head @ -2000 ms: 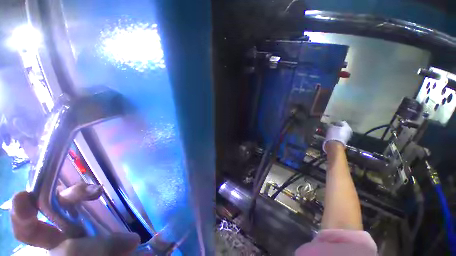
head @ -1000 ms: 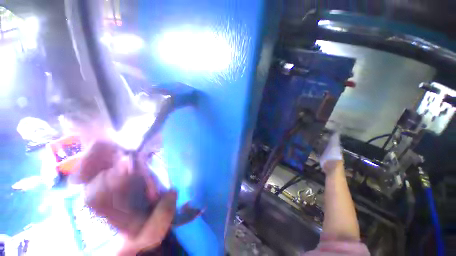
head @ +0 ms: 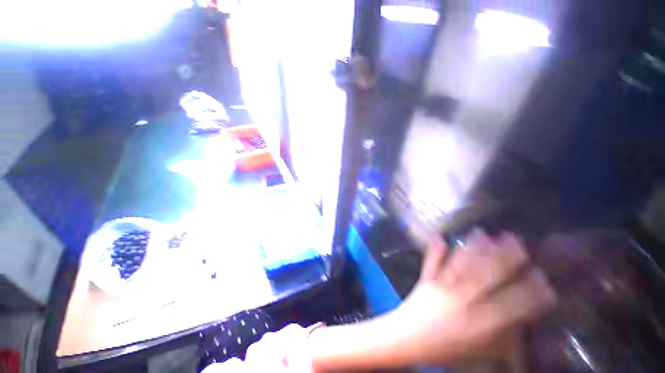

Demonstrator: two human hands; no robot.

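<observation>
My left hand [head: 481, 299] is bare and blurred at the lower right of centre, reaching in from a pale sleeve [head: 281, 350]. Its fingers look bent at a pale, blurred surface [head: 437, 167]; whether they grip a handle there cannot be told. My right hand is not in view. The blue edge [head: 373, 277] of a panel shows left of the hand. The mould is not recognisable in this view.
The side bench is at left, with a tan board [head: 76, 328]. It bears a clear bag of black parts [head: 127, 251], a blue bin [head: 295, 271] in glare and a red bin [head: 251, 156]. A crumpled clear bag [head: 204, 109] lies farther off. A post [head: 354, 146] stands beside the bench.
The view has swung left, bringing the bench in. My left hand, earlier on the door handle at left, now appears right of centre. My gloved right hand and the mould have left the picture.
</observation>
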